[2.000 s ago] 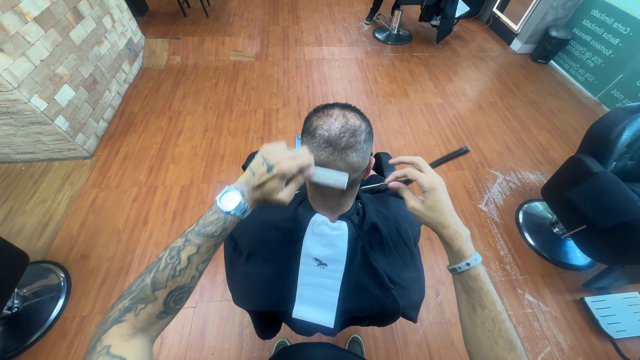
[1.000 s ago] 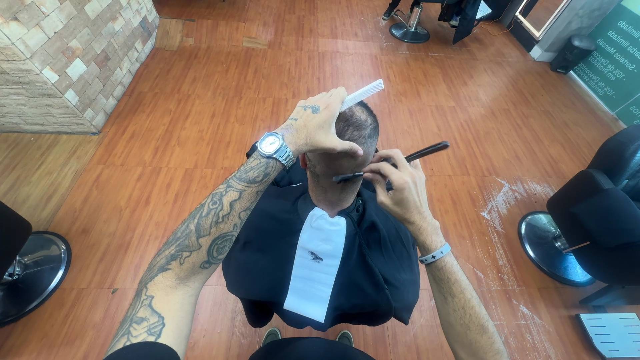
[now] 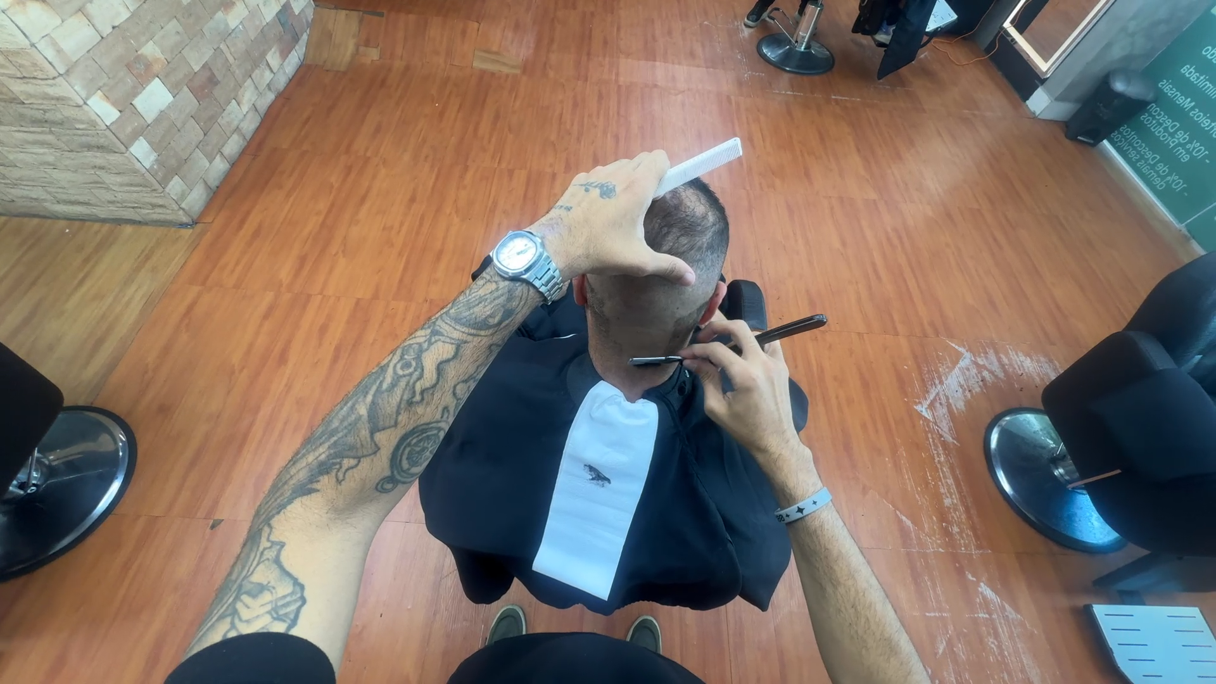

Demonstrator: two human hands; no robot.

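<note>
A seated person's head [image 3: 686,237] with close-cropped hair is seen from behind, above a black barber cape [image 3: 494,437]. My left hand [image 3: 613,223] rests on the back of the head, thumb spread, and holds a white comb [image 3: 705,165] that points up and right. Beside the neck, my right hand [image 3: 743,380] grips a straight razor [image 3: 793,330] with a dark handle. Its blade lies level at the lower nape, just above a white neck strip [image 3: 598,489] that hangs down the cape's back.
Black barber chairs with round metal bases stand at the right [image 3: 1140,408] and left [image 3: 71,475]. A slotted footrest [image 3: 1154,641] is at the lower right. Another chair base [image 3: 796,54] and part of a person are at the top. A stone-clad wall [image 3: 171,85] stands at upper left.
My left hand has gone from holding the comb low behind the head to resting on it, comb pointing up. My right hand has brought the razor blade to the nape.
</note>
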